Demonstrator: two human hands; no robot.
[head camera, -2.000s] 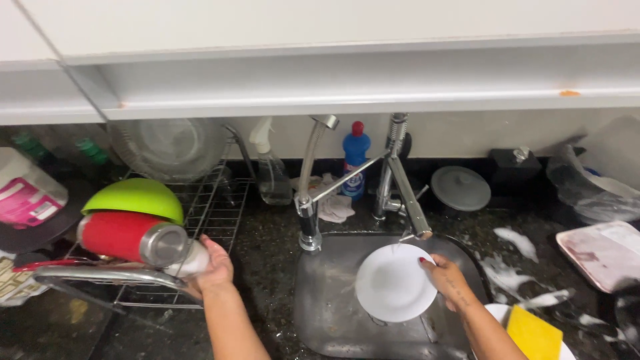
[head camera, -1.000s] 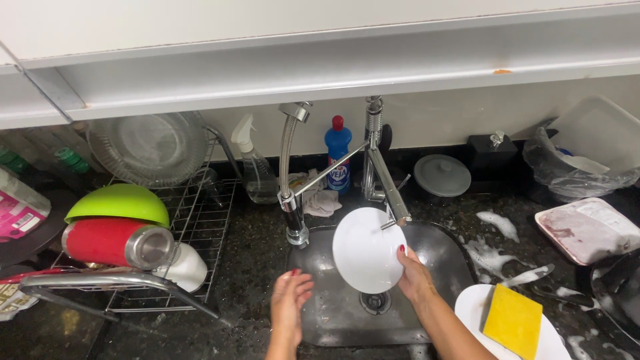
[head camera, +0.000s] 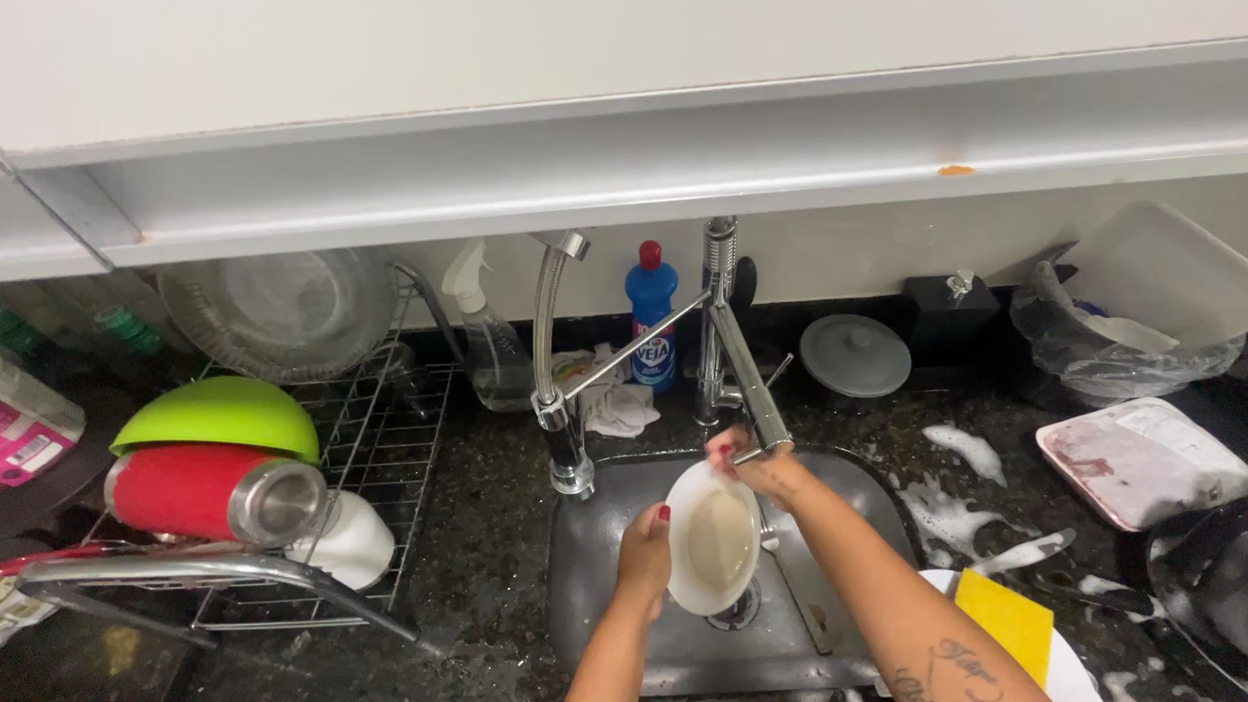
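Note:
A white plate (head camera: 714, 538), tilted on edge with its underside partly in view, is above the stainless steel sink (head camera: 848, 487). My left hand (head camera: 645, 556) holds its left rim. My right hand (head camera: 746, 458) is at the top of the plate, by the tap spout (head camera: 765, 409), which partly hides the fingers; whether it grips the rim or the tap lever, I cannot tell. Beneath the plate the drain and a flat metal utensil (head camera: 799, 595) show in the basin. A yellow cloth (head camera: 1009, 624) lies on another white plate (head camera: 1072, 673) to the right.
At left a wire dish rack (head camera: 419, 487) holds a green bowl (head camera: 219, 419), a red tumbler (head camera: 180, 492), a white cup (head camera: 351, 546) and a clear dish (head camera: 283, 312). Behind the sink stand a spray bottle (head camera: 487, 341) and blue Veja bottle (head camera: 653, 336). A soapy utensil (head camera: 1029, 553) and foam lie right.
My left hand has gone from the dish rack to the plate. The plate has been turned and tilted. My right hand has moved up to the tap spout.

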